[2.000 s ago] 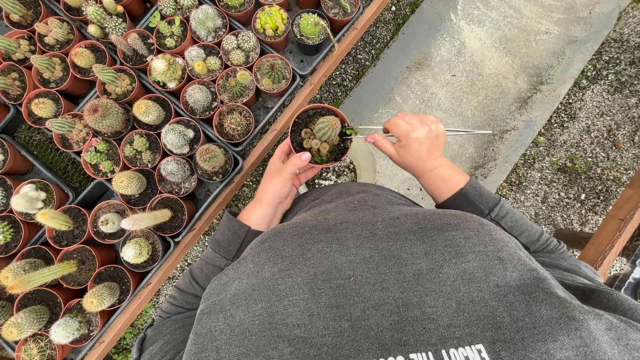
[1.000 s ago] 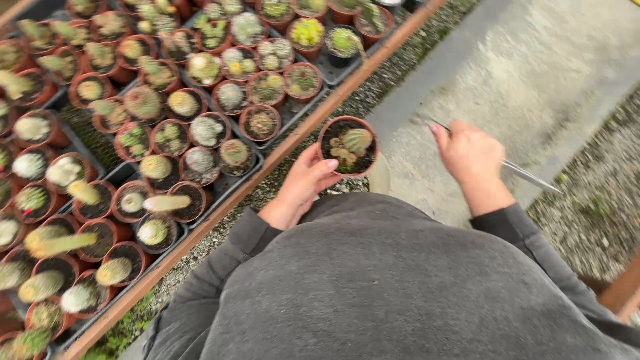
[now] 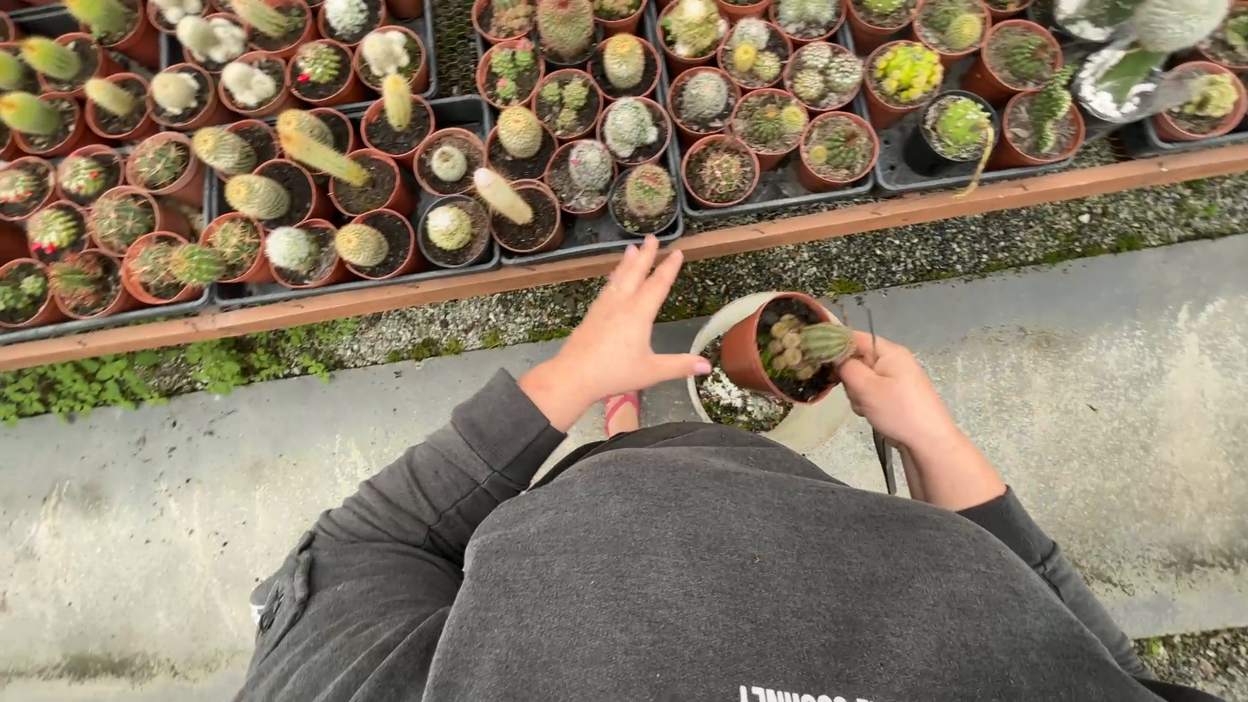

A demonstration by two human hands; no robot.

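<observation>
My right hand (image 3: 892, 395) holds the rim of a tilted terracotta-coloured plastic pot (image 3: 749, 349) with a clustered cactus (image 3: 804, 346) in dark soil. Thin metal tweezers (image 3: 884, 463) are held in the same hand, partly hidden by the fingers. To the left of the pot, my left hand (image 3: 624, 336) is spread with nothing in it, its fingertips close to the wooden edge of the plant bench. Beneath the held pot stands a pale round bucket (image 3: 824, 426) with soil and white bits in it.
Black plastic trays (image 3: 575, 252) full of potted cacti span the bench above, behind a wooden rail (image 3: 390, 300). A small black pot (image 3: 951, 132) sits at the upper right. Gravel (image 3: 975, 234) and green weeds (image 3: 88, 375) border the concrete path (image 3: 195, 507). One foot (image 3: 621, 413) shows below my left hand.
The pot has passed from my left hand to my right, which still has the tweezers. My left hand has let go and spread its fingers. The view has turned strongly.
</observation>
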